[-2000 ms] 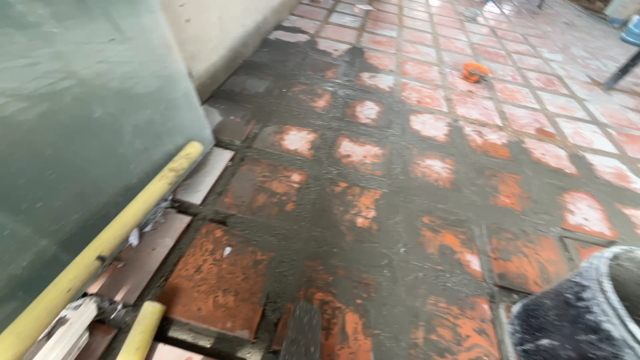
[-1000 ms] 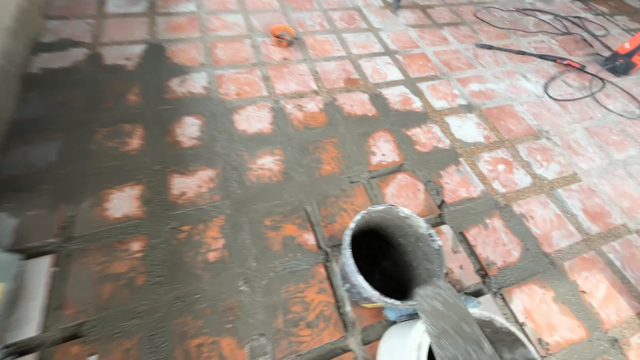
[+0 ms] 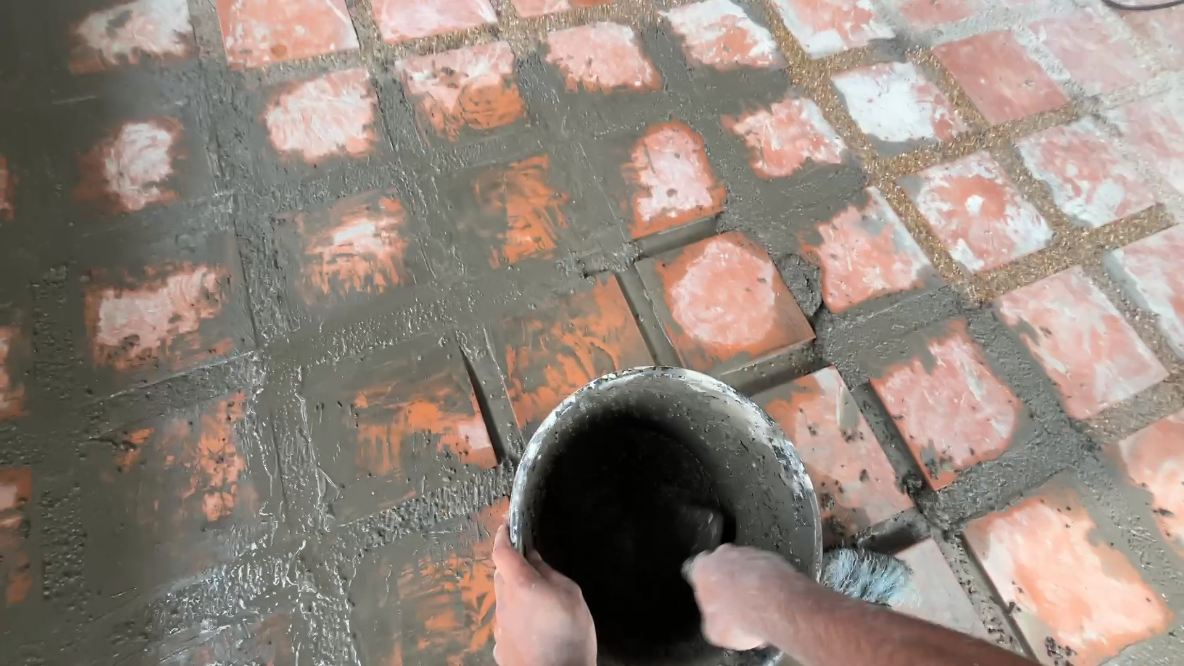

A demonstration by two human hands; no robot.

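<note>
A round black bucket (image 3: 768,462) with a mortar-crusted rim stands at the lower middle, its dark mouth facing me. My left hand (image 3: 541,606) grips the bucket's left rim. Over the mouth, my right hand (image 3: 745,592) is closed, somewhat blurred, on a tool whose greyish part (image 3: 703,527) shows faintly inside; its kind cannot be told. The bucket's depth is too dark to see into. Around it lie square terracotta tiles (image 3: 726,296) with wet grey grout (image 3: 277,398) in the joints and smeared over many faces.
Right of the bucket, a bluish bristly or fluffy thing (image 3: 865,575) touches the floor. Several joints near the bucket are open gaps (image 3: 481,398). At the upper right, joints hold brown grit (image 3: 888,176). A dark cable (image 3: 1142,5) crosses the top right corner.
The view has swung right and closer to the floor. A second before, the bucket stood with a grey blade-like tool in front; now both my hands are at it, the right over its mouth.
</note>
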